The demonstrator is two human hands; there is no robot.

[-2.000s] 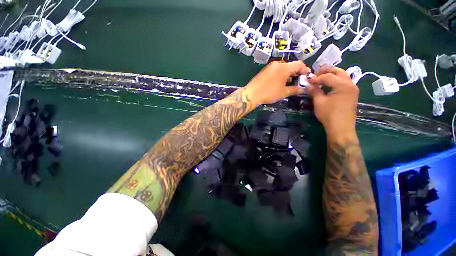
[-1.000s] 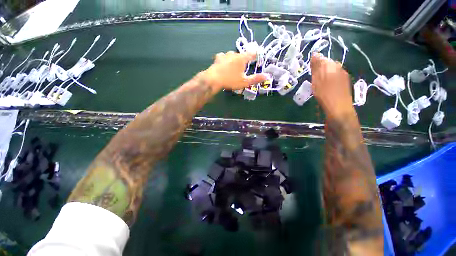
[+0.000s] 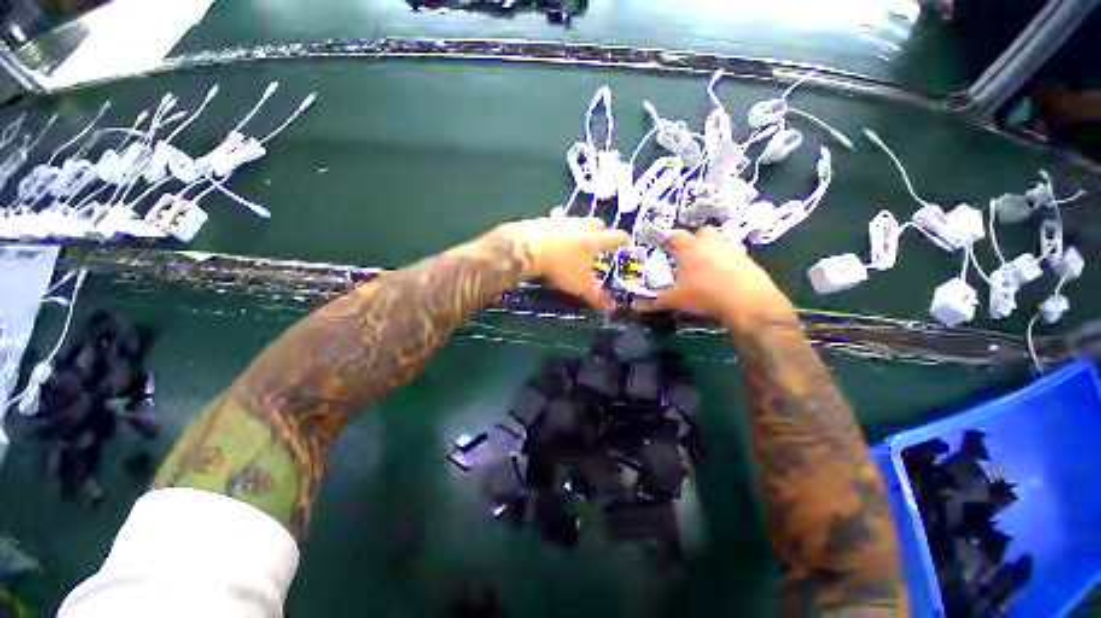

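White open adapters [image 3: 641,273] with yellow parts showing sit between my two hands at the worn dark rail. My left hand [image 3: 570,257] grips them from the left, and my right hand [image 3: 710,275] grips them from the right. Coiled white cords [image 3: 722,157] of the adapter group lie behind my hands. A heap of black square pieces [image 3: 604,429] lies on the green surface on the near side of the rail.
A blue bin [image 3: 899,507] with black pieces stands at the right. More white adapters [image 3: 836,273] with cords lie right of my hands. A row of adapters [image 3: 181,217] lies at the left, with another black heap [image 3: 97,392] below. The worn rail [image 3: 362,281] crosses the surface.
The view has shifted to show more beyond the rail. My hands have come closer together and down to the rail, now around several adapters drawn nearer with them.
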